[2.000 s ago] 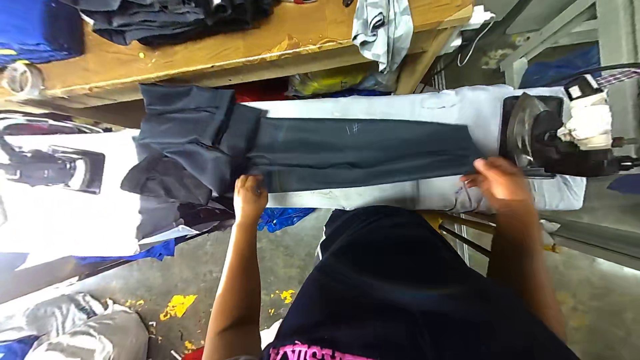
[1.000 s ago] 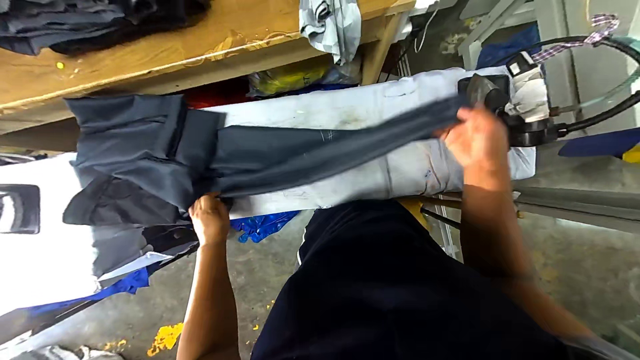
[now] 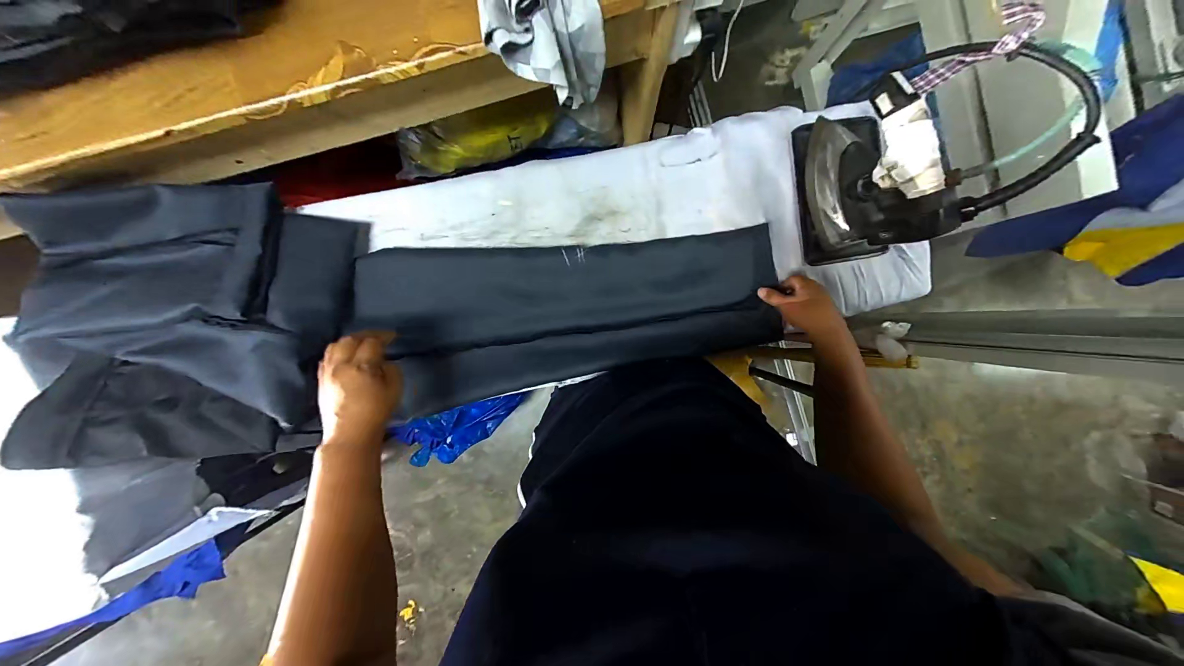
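Note:
A dark grey trouser-like garment (image 3: 555, 287) lies along a padded white ironing board (image 3: 592, 199), its upper part bunched at the left. Chalk-like marks show near the middle of its far edge. My left hand (image 3: 359, 375) rests on the cloth beside the bunched part, fingers bent; its grip is unclear. At the narrow right end, my right hand (image 3: 803, 303) pinches the near corner between thumb and fingers. An iron (image 3: 856, 190) with cloth wrapped on its handle stands on a dark rest just beyond that end.
Behind the board runs a wooden table (image 3: 370, 55) with dark cloth and a grey-white garment (image 3: 550, 46) hanging over its edge. Plastic bags (image 3: 481, 134) lie under it. The iron's black hose (image 3: 1082, 111) loops at the upper right. Blue plastic (image 3: 458, 430) hangs below the board.
The garment's right end was narrow and lifted a second ago; now it lies wider and flatter. My right hand has come down to the near corner. The view has shifted.

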